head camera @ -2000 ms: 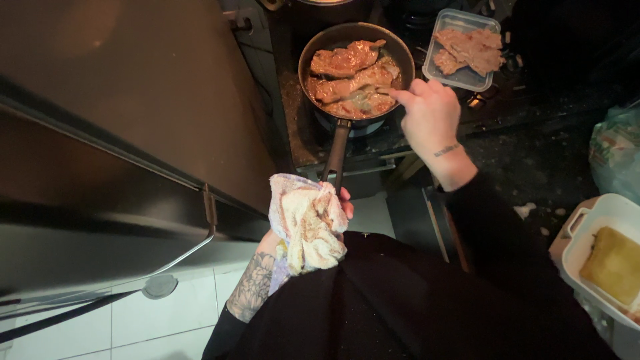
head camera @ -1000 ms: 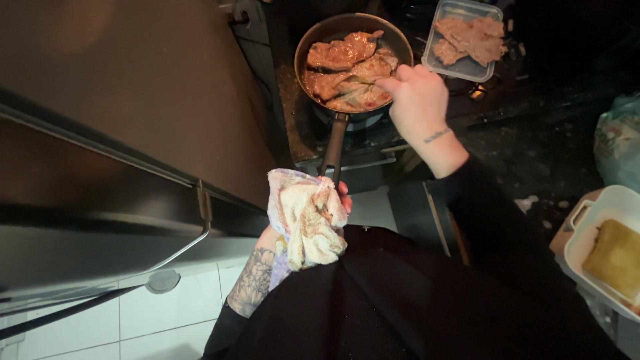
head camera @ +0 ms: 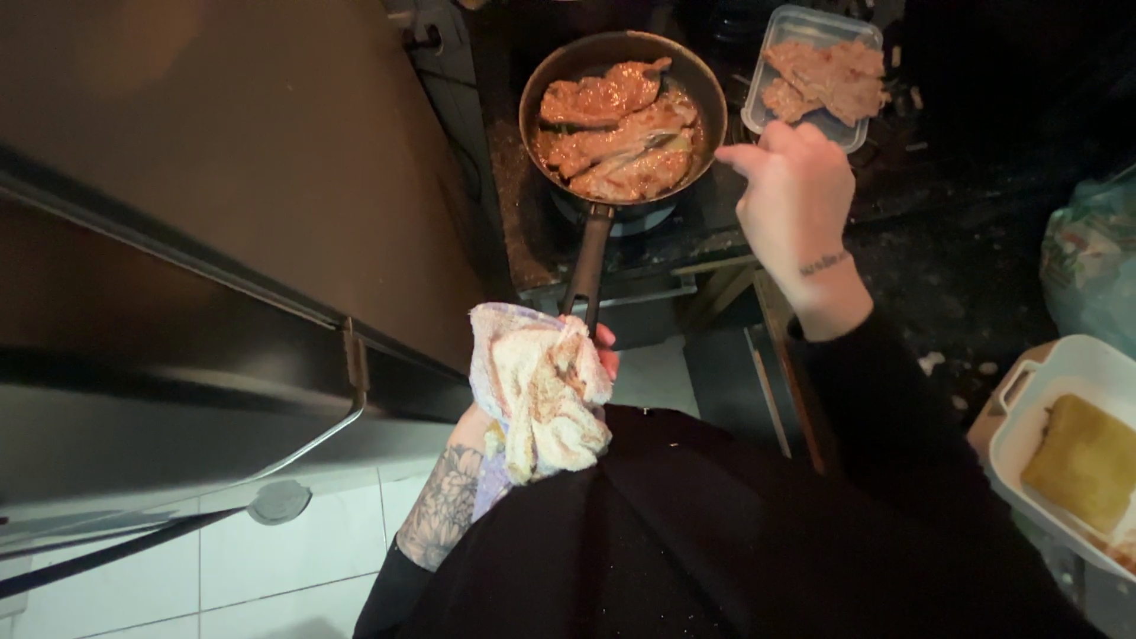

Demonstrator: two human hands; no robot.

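Note:
A dark frying pan point(head camera: 535, 133) holds several browned pieces of meat point(head camera: 603, 93) in glistening liquid. My left hand point(head camera: 607, 351) is wrapped around the end of the pan's handle point(head camera: 589, 262), and a stained cloth point(head camera: 541, 390) covers most of it; a few fingertips show. My right hand point(head camera: 794, 200) hovers just right of the pan's rim, its fingers curled and one digit pointing at the rim. Whether it holds a thin utensil cannot be made out. Beyond it, a clear plastic container point(head camera: 757, 98) holds more pieces of paler meat point(head camera: 830, 75).
A large dark appliance door point(head camera: 222, 160) with a metal handle point(head camera: 311, 448) stands at the left. The dark stone counter point(head camera: 941, 266) has small crumbs on it. At the right are a plastic bag point(head camera: 1092, 257) and a white tub point(head camera: 1021, 426) with a yellowish sponge-like block point(head camera: 1083, 461).
My right hand has moved away from over the meat to the right, outside the pan's rim. My left hand stays at the handle with the cloth.

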